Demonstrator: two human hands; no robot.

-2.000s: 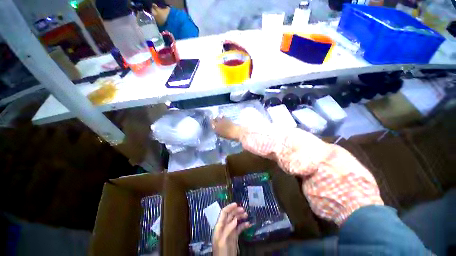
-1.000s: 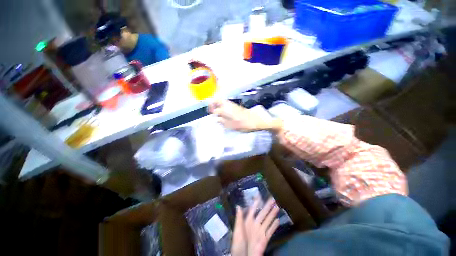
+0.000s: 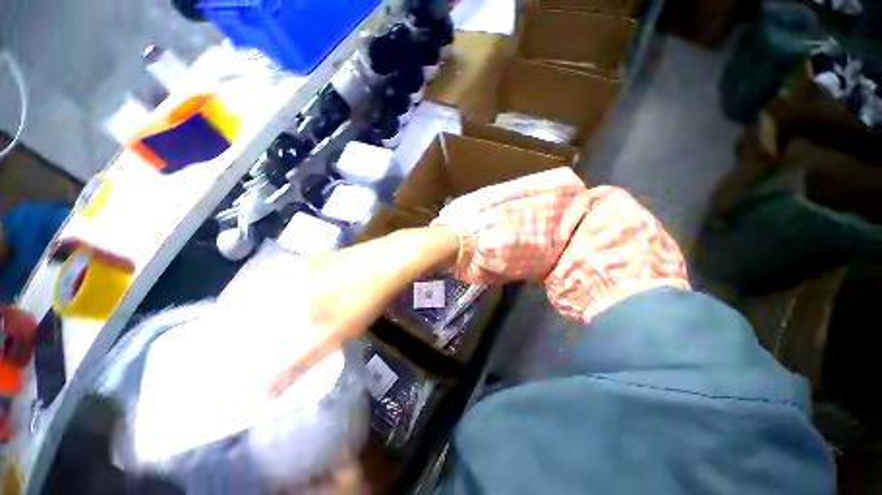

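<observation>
A bright white item in clear plastic (image 3: 208,396) is large and overexposed at the lower left, close to the camera. My right hand (image 3: 324,295) reaches in from the right in a pink checkered sleeve and grips its top and right side. Its fingertips are partly lost in glare. A blurred skin-toned patch at the bottom edge, under the item, looks like my left hand (image 3: 348,479); its fingers cannot be made out. Open cartons beside it hold ribbed silver cushion bags with white labels (image 3: 428,294), partly behind my forearm.
The white bench (image 3: 164,218) runs diagonally at left with yellow tape (image 3: 95,282), a phone (image 3: 48,358) and a blue tote (image 3: 290,29). Black-topped units (image 3: 392,48) and white containers (image 3: 363,160) line the shelf. More cartons (image 3: 556,92) extend beyond; green sacks (image 3: 774,232) lie right.
The view has swung right along the carton row. My right hand has gone from the bench edge to the plastic-wrapped item, now much nearer the camera. My left hand has left the carton and is mostly out of view.
</observation>
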